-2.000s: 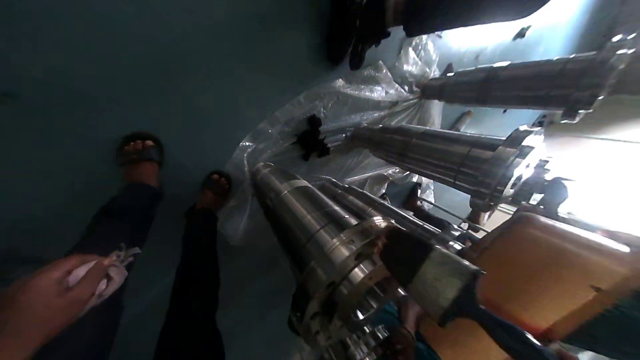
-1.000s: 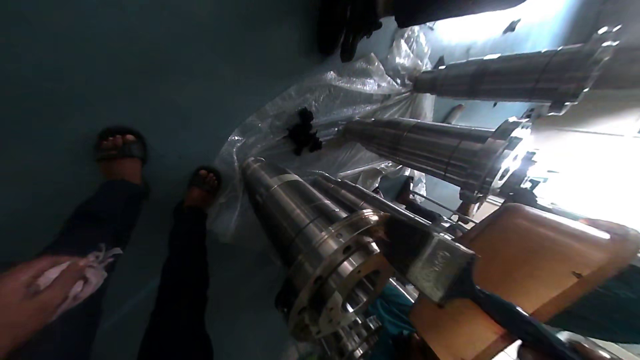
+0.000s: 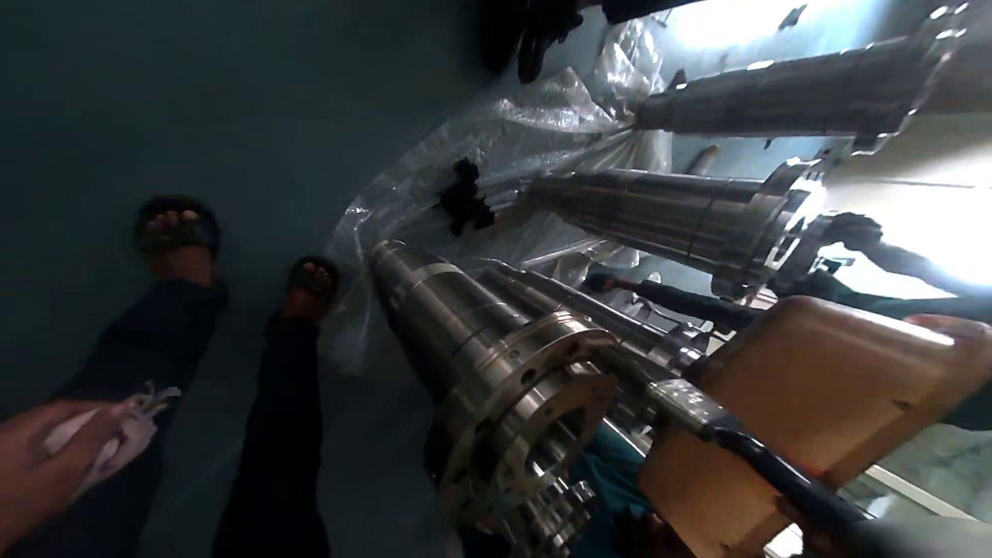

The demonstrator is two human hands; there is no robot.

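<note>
At the lower left my left hand [image 3: 58,465] is closed around a crumpled white cloth [image 3: 116,442], whose frayed end sticks out past the fingers. It is beside my dark trouser leg. My right hand is not in view. Right of my feet stands a steel cylinder with a bolt-holed flange [image 3: 465,318]. Across its flanged end lies a tool resembling a flat brush, with a metal ferrule [image 3: 686,399] and black handle [image 3: 783,461]; whether a hand holds it is unclear. Slimmer steel shafts [image 3: 589,310] lie behind the cylinder.
Two more flanged steel cylinders [image 3: 659,209], [image 3: 783,93] stand farther right on clear plastic sheeting [image 3: 535,116]. A black object [image 3: 465,198] lies on the sheet. An orange-brown plastic body [image 3: 798,387] fills the lower right. Other people's feet, a hand [image 3: 852,229] and teal clothing show around the metal parts.
The view has shifted slightly. My left hand keeps its grip on the cloth. A person's foot and dark hand show more plainly around the middle cylinder.
</note>
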